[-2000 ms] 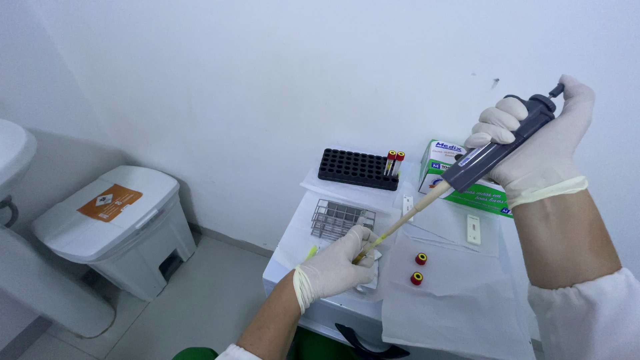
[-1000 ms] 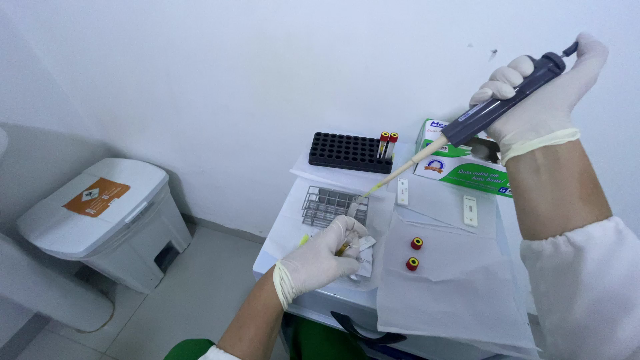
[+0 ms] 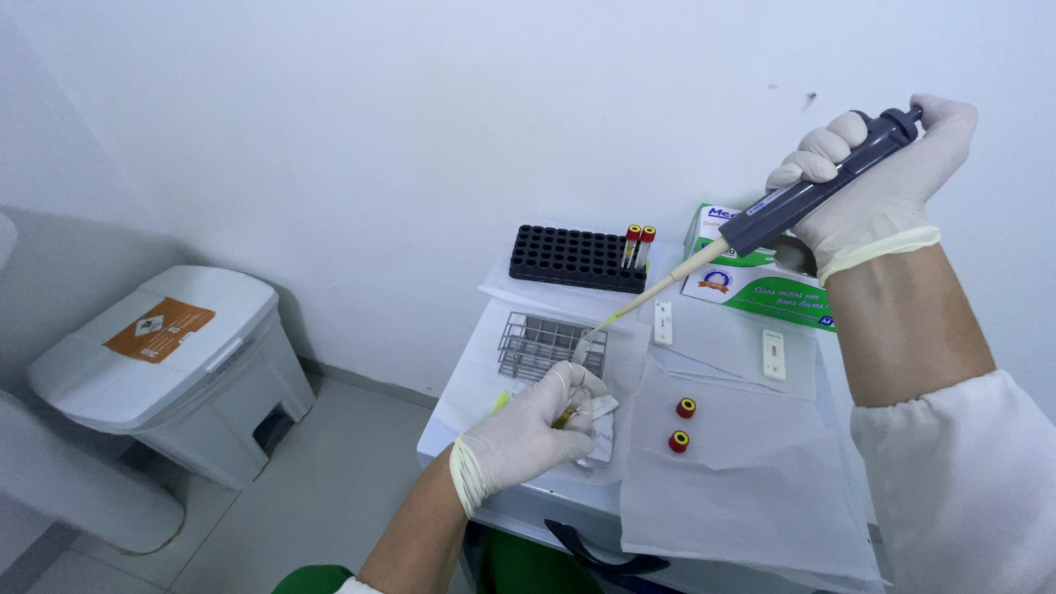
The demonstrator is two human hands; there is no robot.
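My gloved right hand [image 3: 883,173] grips a dark grey micropipette [image 3: 813,194], thumb on its plunger. Its pale shaft slants down to a yellow tip [image 3: 615,316] near the mouth of a clear tube [image 3: 582,351]. That tube rises from the fingers of my gloved left hand [image 3: 536,425], where something amber also shows; whether it is in the same tube I cannot tell. A grey wire tube rack [image 3: 549,346] lies just behind the left hand. Two red-and-yellow tube caps [image 3: 685,407] rest on the paper to its right, and two white test cassettes [image 3: 773,355] lie farther back.
Two capped tubes [image 3: 632,246] stand in a black rack [image 3: 569,256] near the wall. A green and white glove box [image 3: 751,285] sits below the right hand. White paper [image 3: 734,487] hangs over the table's front edge. A lidded white bin [image 3: 157,330] stands on the floor at left.
Two seconds ago the pipette tip was down at my left hand. It is now higher, by the tube's mouth, and my right hand still holds the pipette.
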